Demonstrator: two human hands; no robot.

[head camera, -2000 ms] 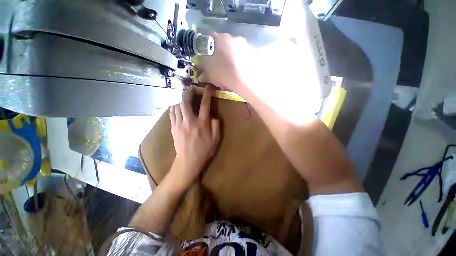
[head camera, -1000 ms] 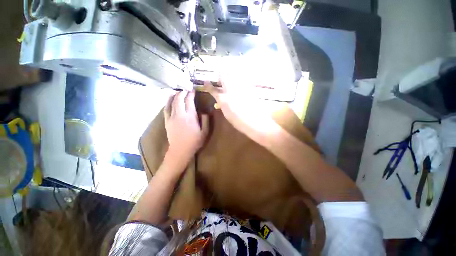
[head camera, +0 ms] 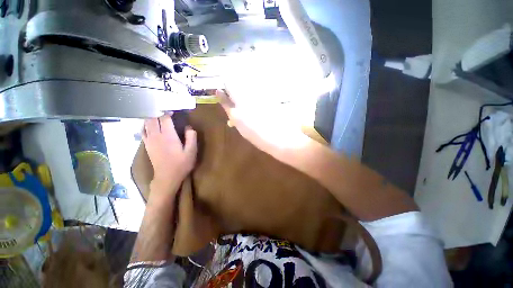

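Observation:
The tan-brown bag body [head camera: 247, 174] lies from my lap up to the sewing machine's head [head camera: 107, 84]. My left hand [head camera: 169, 149] lies flat on its upper left part, just below the head, thumb spread. My right hand [head camera: 229, 107] is at the bag's top edge, right of the needle area, with its fingertips by a short yellow-edged strip [head camera: 206, 99]. A small yellow spot shows under this hand. Glare washes out the hand and the plate behind it, so whether it holds something cannot be told.
A ribbed round knob [head camera: 196, 44] sits beside the head. On the right table are purple-blue cutters [head camera: 462, 154], a small blue screwdriver [head camera: 473, 187], pliers [head camera: 497, 179] and crumpled white tissue [head camera: 498, 132]. A dark screen [head camera: 488, 73] stands behind them. A yellow-blue fan [head camera: 22, 211] is at the left edge.
My left hand has moved off the yellow strip, down and left on the bag. My right hand has drawn back from beside the needle to the bag's top edge. The view has shifted too.

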